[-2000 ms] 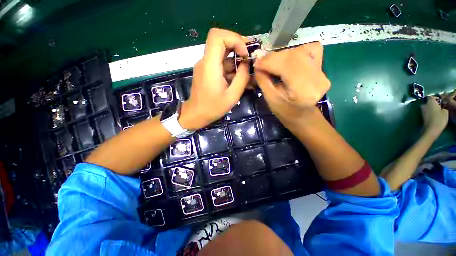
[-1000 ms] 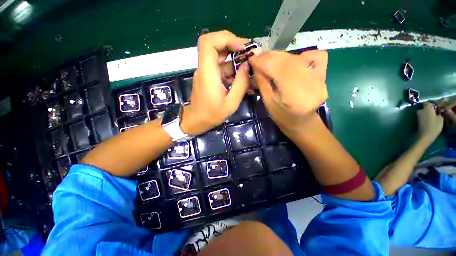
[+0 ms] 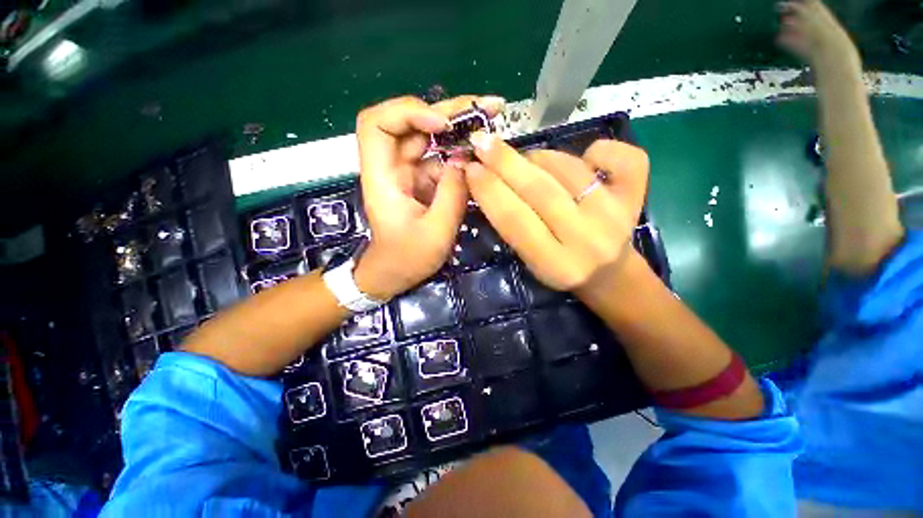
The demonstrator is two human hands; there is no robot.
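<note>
My left hand (image 3: 410, 197) holds a small dark housing with a bright rim (image 3: 467, 125) between thumb and fingers, above the far edge of the black tray. My right hand (image 3: 562, 207) touches the housing's near right side with its fingertips; fingers partly hide the piece. A tiny shiny bit (image 3: 595, 184) shows at the right hand's curled fingers; its nature is unclear. The black blister tray (image 3: 516, 400) lies below both hands, with rimmed housings (image 3: 439, 358) in several left and middle pockets and small white specks in others.
A second black tray (image 3: 180, 278) with small coppery and silvery parts lies at the left. A pale post (image 3: 582, 61) stands beyond the white edge strip (image 3: 698, 93) of the green bench. A neighbouring person's bare arm (image 3: 855, 152) reaches across the bench at right.
Both hands have moved slightly down and left with the housing. The right hand has turned, its fingers more extended. The neighbour's arm now reaches far across the bench.
</note>
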